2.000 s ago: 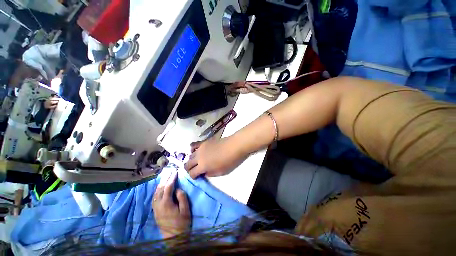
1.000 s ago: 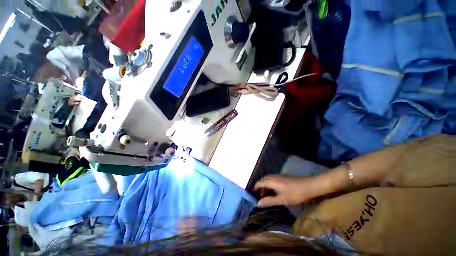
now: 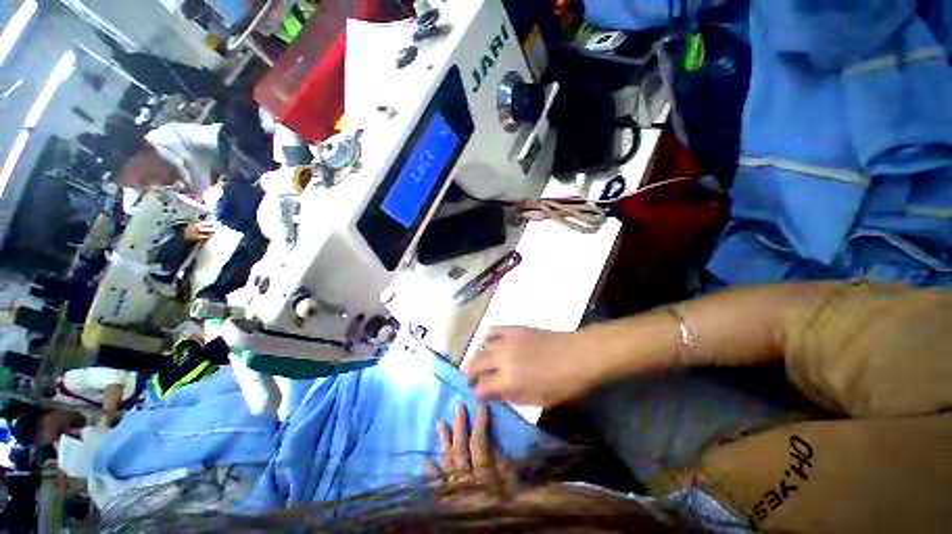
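The light-blue garment piece [image 3: 360, 417] lies under the needle end of the white sewing machine [image 3: 313, 245] and spreads towards the bottom of the view. The presser foot area [image 3: 409, 339] is lit white at the cloth's upper edge. My right hand [image 3: 527, 365] is at the cloth's right edge, fingers curled and fingertips at the cloth; whether they grip it I cannot tell. My left hand [image 3: 470, 448] lies on the cloth just below, fingers spread, its lower part hidden by dark hair.
Dark-red snips [image 3: 488, 278], a flat black phone-like rectangle [image 3: 461, 232] and a cord bundle [image 3: 564, 212] lie on the white table [image 3: 553, 266]. A blue garment pile [image 3: 825, 156] is at upper right. A red bin [image 3: 305, 83] stands behind the machine. Another person [image 3: 188, 156] sits beyond.
My right hand went from near the needle to the table's front edge, then back to the cloth's edge. My left hand moved right, away from the needle. The view has shifted.
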